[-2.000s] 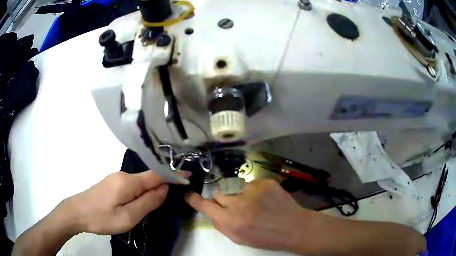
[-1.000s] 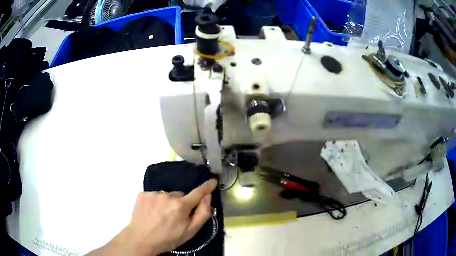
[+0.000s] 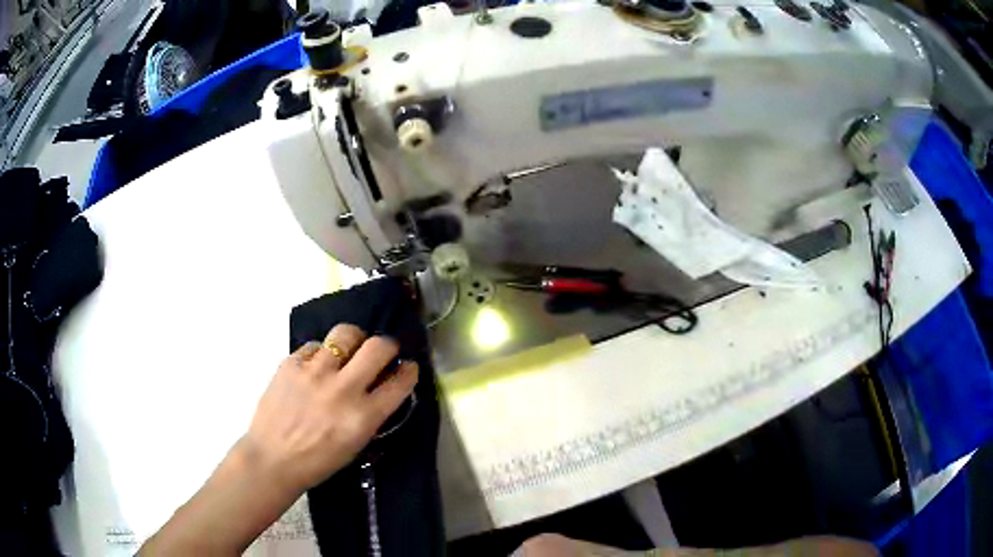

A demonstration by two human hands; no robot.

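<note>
The black bag panel [image 3: 338, 310] lies at the left of the needle area, its upper end by the presser foot [image 3: 403, 261], and runs to the bottom edge. A silvery zip [image 3: 370, 506] runs down its lower part. My left hand [image 3: 327, 397], with a ring, rests on the panel with curled fingers gripping the fabric and hides part of it. Of my right arm or hand [image 3: 697, 547] only a sliver shows at the bottom edge; its fingers cannot be made out. The white sewing machine head [image 3: 468, 76] stands above.
Red and black handled snips [image 3: 577, 285] lie on the bed right of the needle. A yellow strip [image 3: 517, 364] is on the table. A speckled white cloth [image 3: 681, 223] hangs against the machine. A black work pile [image 3: 38, 294] is at left; a blue bin [image 3: 109, 169] stands behind.
Two seconds ago both hands were at the needle. The right left the view, and a sliver now shows at the bottom. The left fingers have drawn back from the needle and curled. The view has shifted.
</note>
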